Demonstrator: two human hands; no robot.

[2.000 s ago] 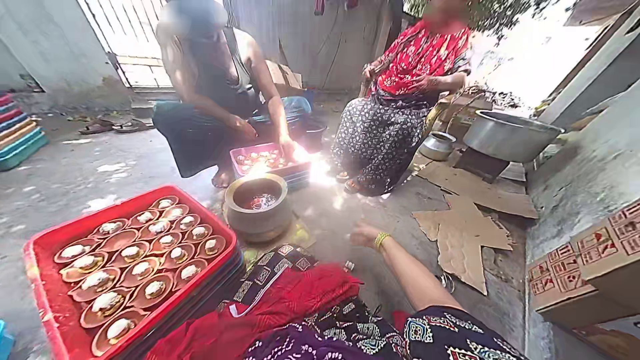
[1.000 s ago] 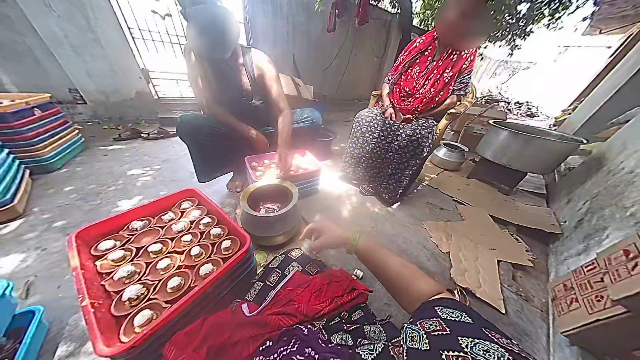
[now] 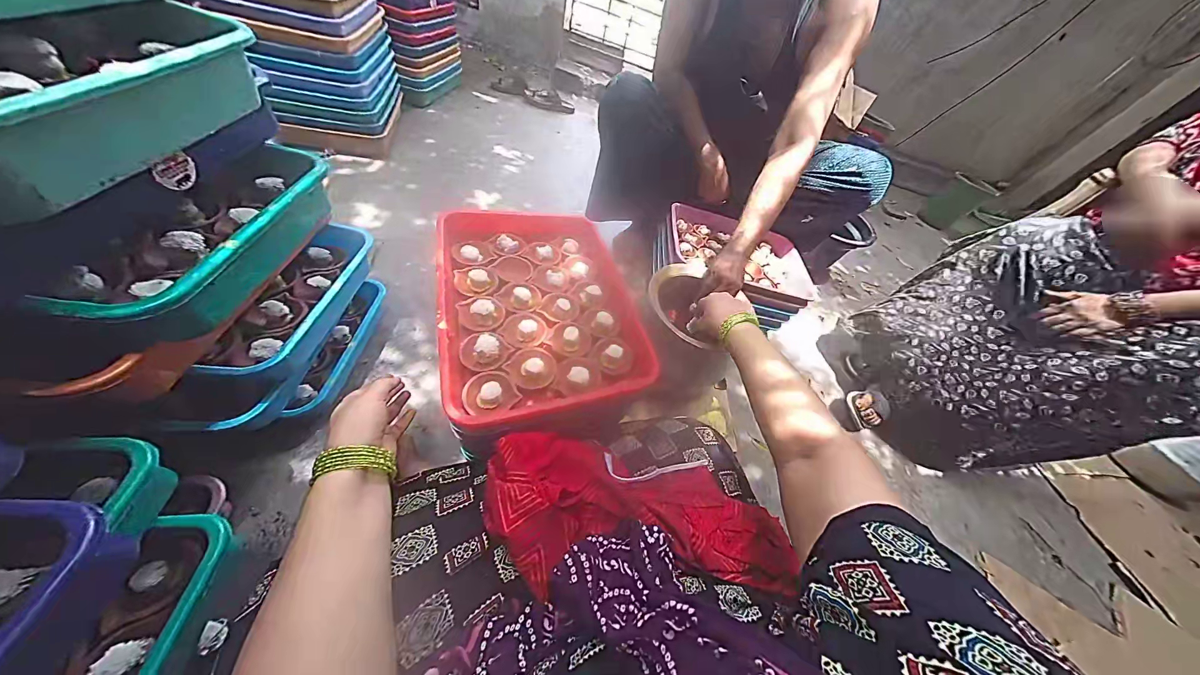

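Note:
My right hand [image 3: 720, 317] is at the rim of a round metal pot [image 3: 673, 295], touching or beside a co-worker's hand [image 3: 727, 272] there; its fingers are partly hidden, and I cannot tell whether it holds anything. My left hand [image 3: 375, 417], with green bangles at the wrist, is raised with fingers apart and nothing in it, left of a red plastic tray [image 3: 647, 375]. In that tray lie rows of small clay cups [image 3: 528, 330], most with a white lump on top. Behind the pot, a pink tray [image 3: 792, 278] holds more such pieces.
Stacked teal, blue and orange trays [image 3: 187, 291] with filled clay cups rise close on my left. Taller tray stacks [image 3: 323, 66] stand behind. A co-worker [image 3: 741, 103] crouches across from me; another person in a patterned skirt [image 3: 1012, 347] sits at right. Cardboard [image 3: 1069, 581] lies at lower right.
My right hand has moved to the pot's rim, and the crouching co-worker's hand has moved from the pink tray to the pot. My left hand has come into view. The view has swung left and down.

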